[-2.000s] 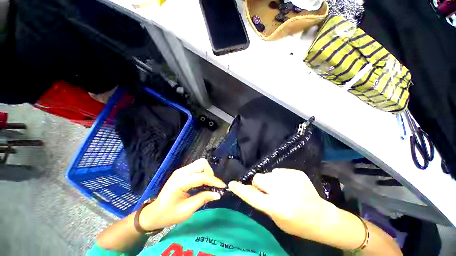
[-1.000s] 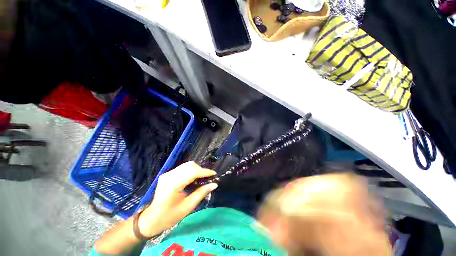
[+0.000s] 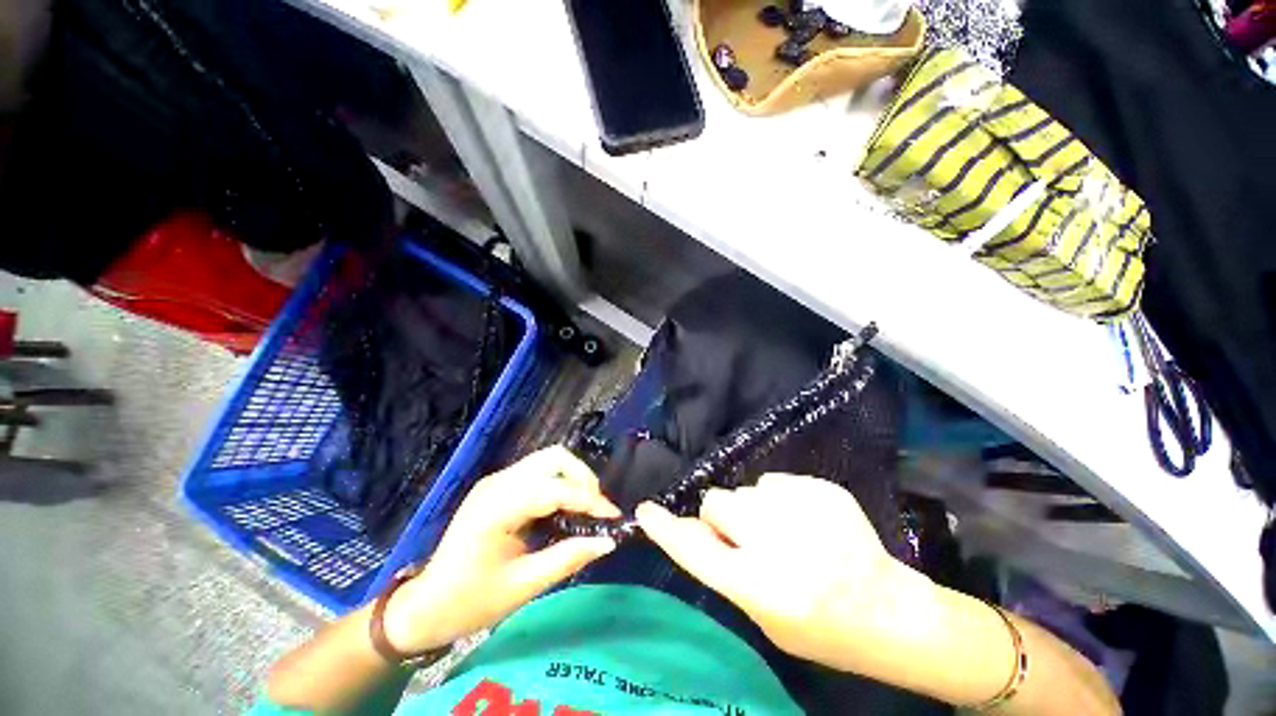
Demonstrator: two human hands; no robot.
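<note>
A narrow black glittering trim stretches from my hands up to the table edge, where its end is held at a small pale spot. My left hand pinches the lower end of the trim between thumb and fingers. My right hand is beside it, its thumb and fingertips closed at the trim, almost touching the left fingertips. Any needle or thread between the fingertips is too small to make out. Dark fabric lies below the trim, under the table edge.
The white table bears a smartphone, a tan container with dark pieces, a yellow-and-black striped bundle, dark-handled scissors and black cloth. A blue crate with dark cloth stands on the floor left, near red cloth.
My right hand, blurred and away from the trim one second ago, is back at it beside my left hand. My left hand still holds the trim. Dark cloth at the upper left has shifted.
</note>
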